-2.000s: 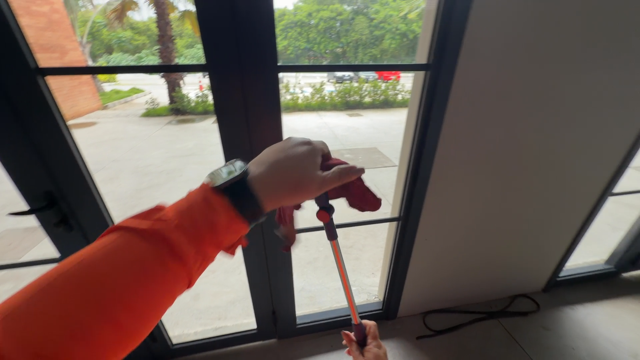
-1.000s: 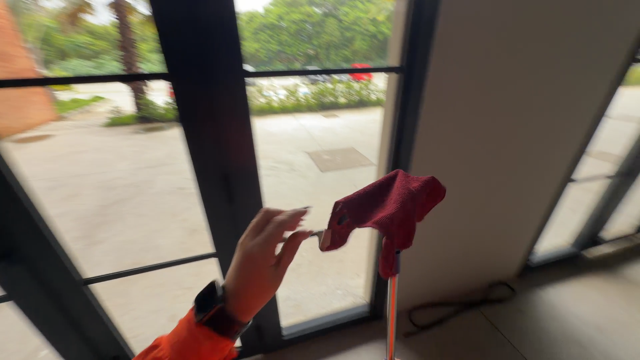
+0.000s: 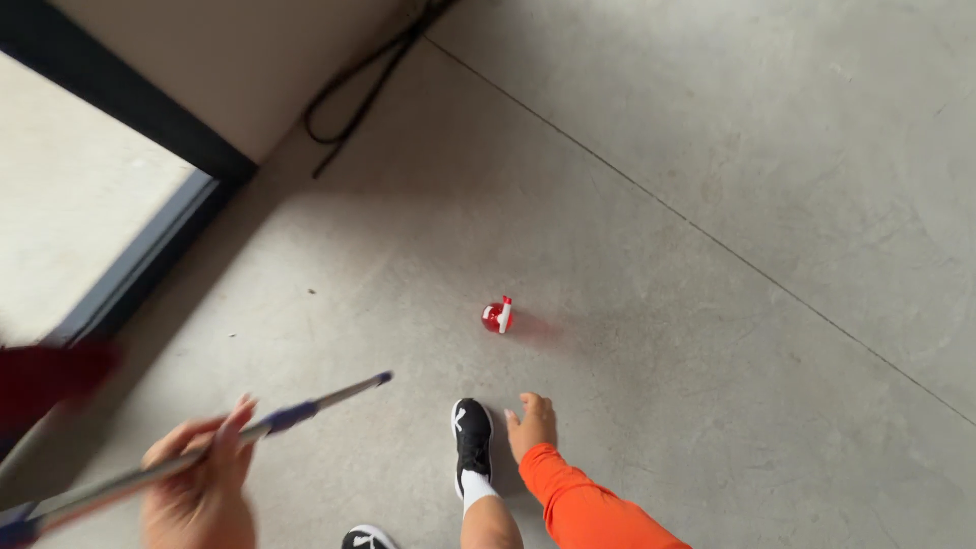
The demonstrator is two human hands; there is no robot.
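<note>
My left hand [image 3: 200, 476], blurred at the lower left, is closed around a telescopic metal pole [image 3: 332, 400] with blue collars. The pole slants from the bottom left corner up to its free tip near the middle. A dark red cloth [image 3: 49, 385] shows at the left edge, above the pole; how it joins the pole is out of view. Low in the centre, my right hand [image 3: 534, 423], in an orange sleeve, is held down with its fingers apart and nothing in them. Beyond it, a red spray bottle [image 3: 496, 317] with a white and red trigger head stands on the concrete floor.
A black cable [image 3: 354, 107] lies looped on the floor by the wall. At the left is the dark frame [image 3: 145, 252] of a glass door or window. My black sneaker [image 3: 473, 438] is beside my right hand, with the other shoe [image 3: 367, 538] at the bottom edge. A joint line crosses the floor.
The view has swung down to the floor. My left hand, earlier at the red cloth, now grips the pole. My right hand, on the pole's lower end two seconds ago, is off it.
</note>
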